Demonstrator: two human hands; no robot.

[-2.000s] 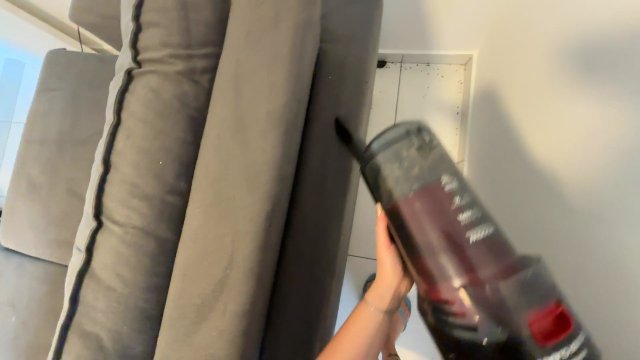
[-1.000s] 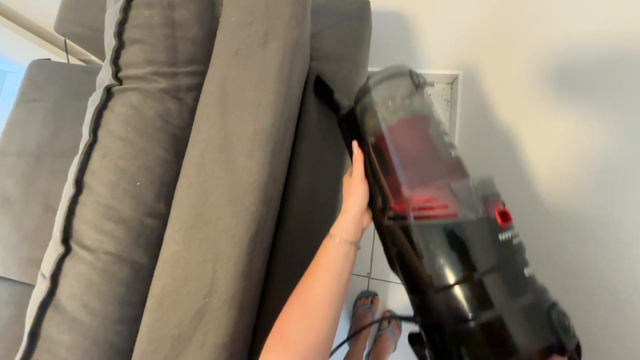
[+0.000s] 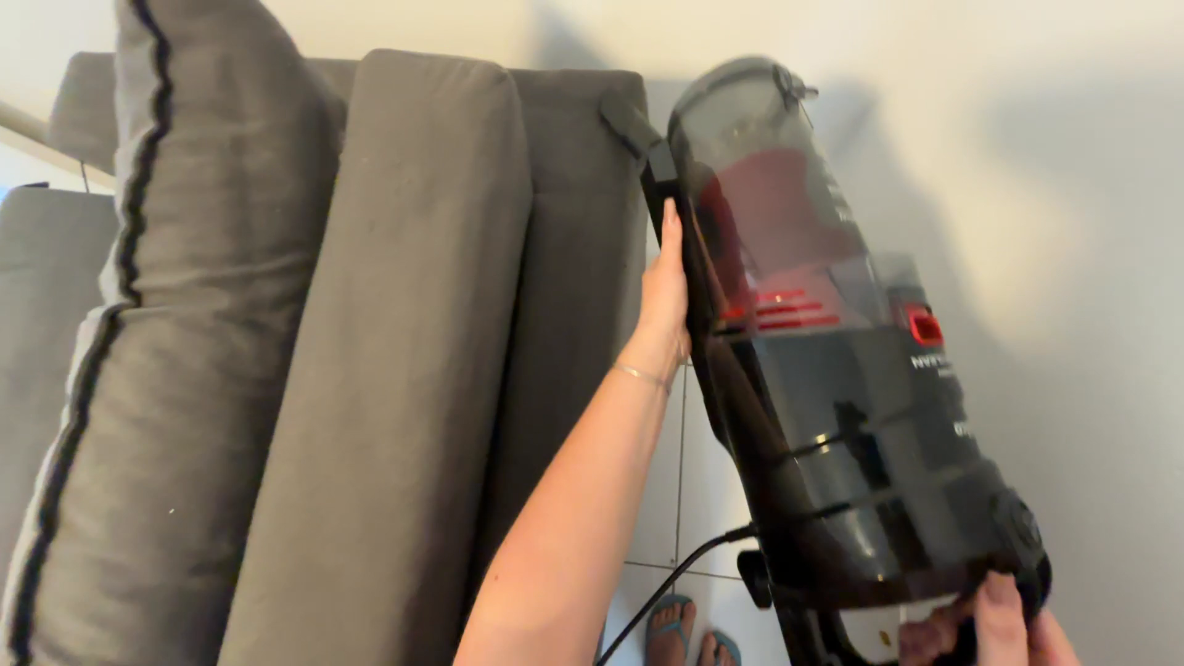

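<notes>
A black vacuum cleaner [image 3: 851, 444] with a clear dust container tilts across the right side of the view. My left hand [image 3: 666, 296] lies against the dark left side of its body, beside the container; the fingers' far side is hidden. At the lower right, my right hand [image 3: 994, 620] is closed around the vacuum cleaner's handle end, partly cut off by the frame. A dark nozzle [image 3: 629, 128] sticks out at the upper left of the machine, over the grey sofa armrest or edge [image 3: 583, 259].
The grey sofa [image 3: 398, 305] with a piped cushion [image 3: 213, 370] fills the left. A black power cord [image 3: 666, 583] hangs from the machine above the tiled floor [image 3: 652, 509]. Feet in flip-flops [image 3: 671, 629] stand at the bottom. A pale wall [image 3: 1091, 277] is at right.
More of the vacuum cleaner's lower body has come into view, and my right hand now shows at its handle end. The view has shifted.
</notes>
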